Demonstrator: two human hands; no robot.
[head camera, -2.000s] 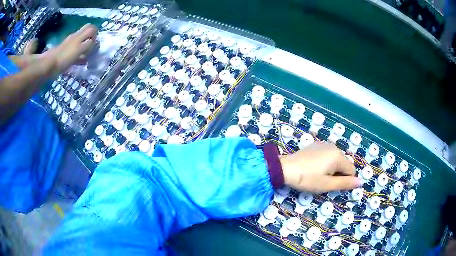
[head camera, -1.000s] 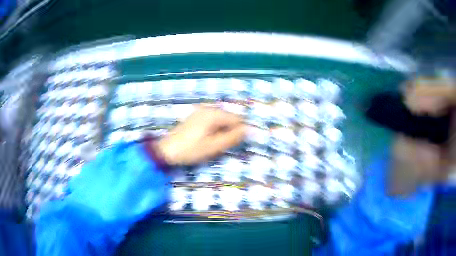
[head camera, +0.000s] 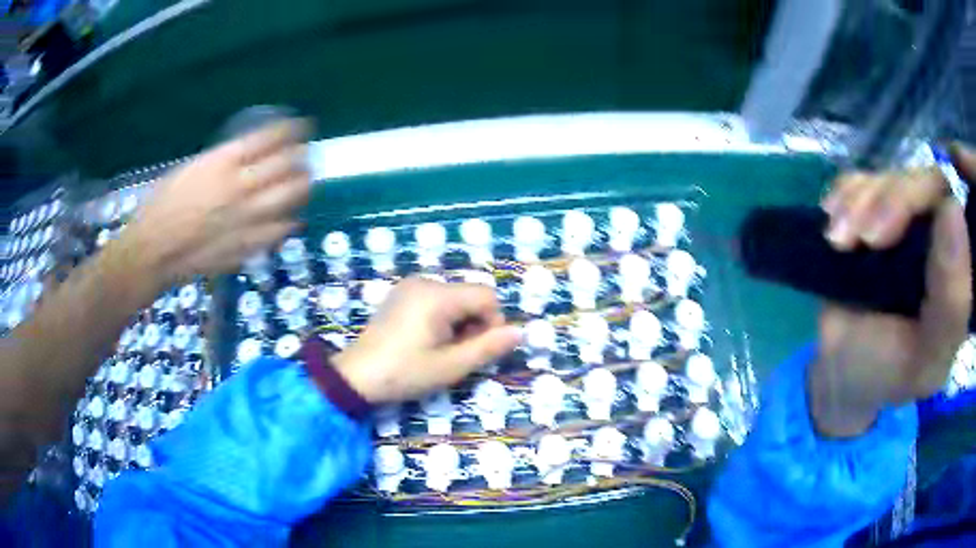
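Note:
A clear tray (head camera: 701, 203) holds rows of small units with white round tops (head camera: 548, 392), with yellow and dark lead wires between the rows. My left hand (head camera: 423, 340), in a blue sleeve with a dark red cuff, is over the middle-left of the tray. Its fingers are curled and the thumb and forefinger point right; whether a tiny part is between them cannot be seen. My right hand (head camera: 894, 214) is wrapped around a thick black electric screwdriver (head camera: 797, 248) right of the tray, its front end pointing left.
Another person's bare hand and forearm (head camera: 214, 203) reach in over the tray's upper left, with a blurred round thing at the fingertips. More filled trays (head camera: 118, 412) stand at left. A pale rail (head camera: 514, 139) borders the green bench. A loose wire end lies at lower right.
The view has swung right since the first frame, bringing in my right hand with the screwdriver. Another person's arm has entered from the left since the second. My left hand stays over the tray.

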